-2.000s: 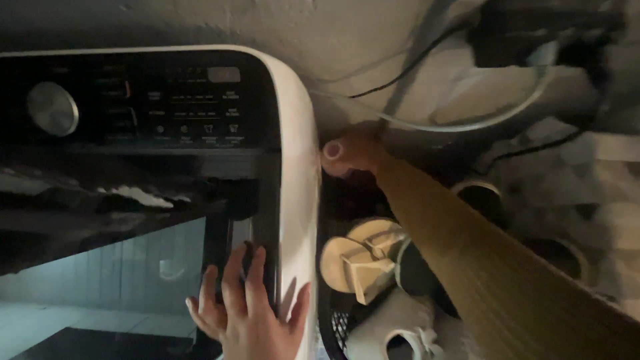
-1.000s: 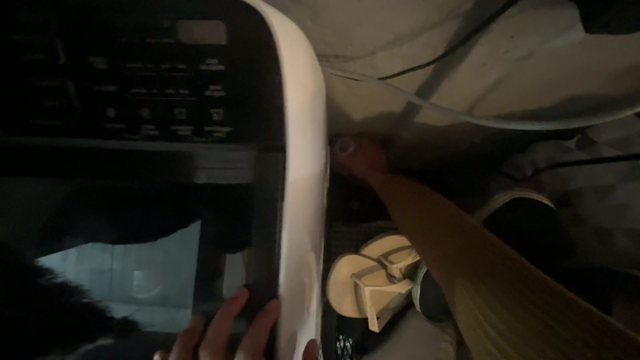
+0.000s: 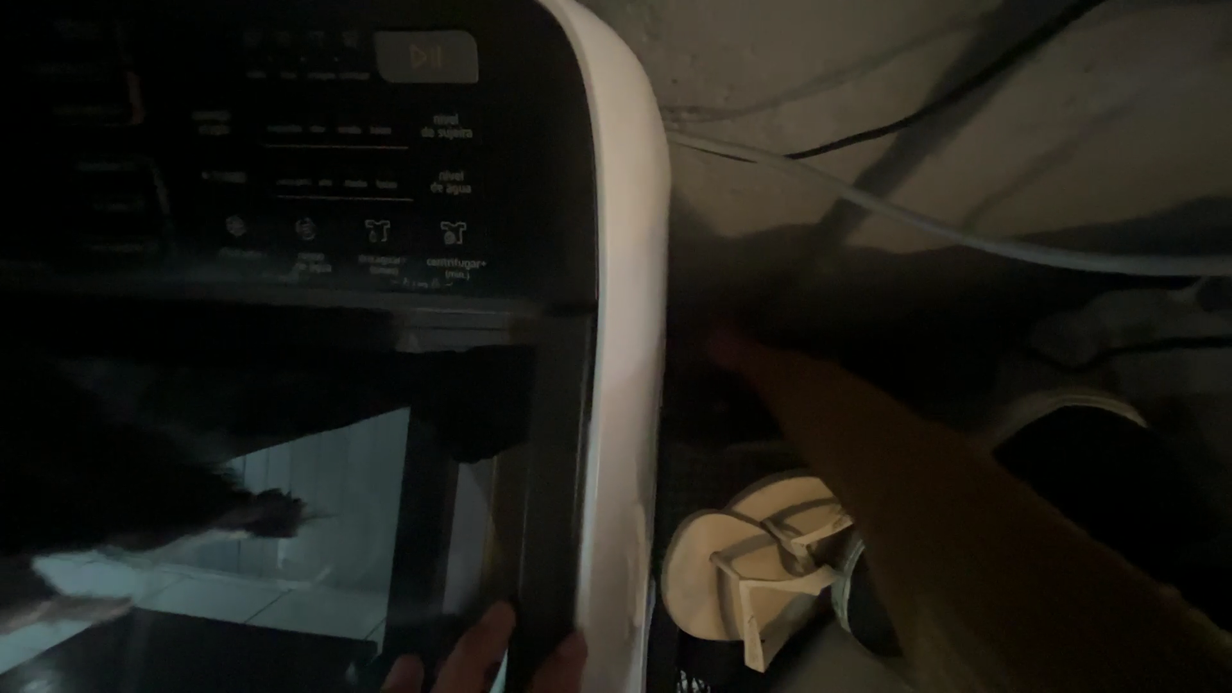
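A washing machine with a black control panel (image 3: 337, 173) and a white side rim (image 3: 626, 289) fills the left half of the view. At the bottom edge, the fingertips of my left hand (image 3: 491, 650) rest on its dark glass lid (image 3: 308, 539); the rest of that hand is cut off. My right arm, in a brown sleeve, reaches down into the dark gap beside the machine. Only a dim part of my right hand (image 3: 733, 348) shows there, and whether it holds anything is hidden.
Tan flip-flops (image 3: 722, 577) lie beside the machine under my right forearm. A pale hose (image 3: 924, 226) and a black cable (image 3: 924, 111) run along the rough wall (image 3: 770, 58). A dark round-edged item (image 3: 1088, 452) sits at the right.
My view has moved closer to the machine. The right hand has sunk into deeper shadow in the gap, where its fist was visible before. Less of the left hand shows on the lid.
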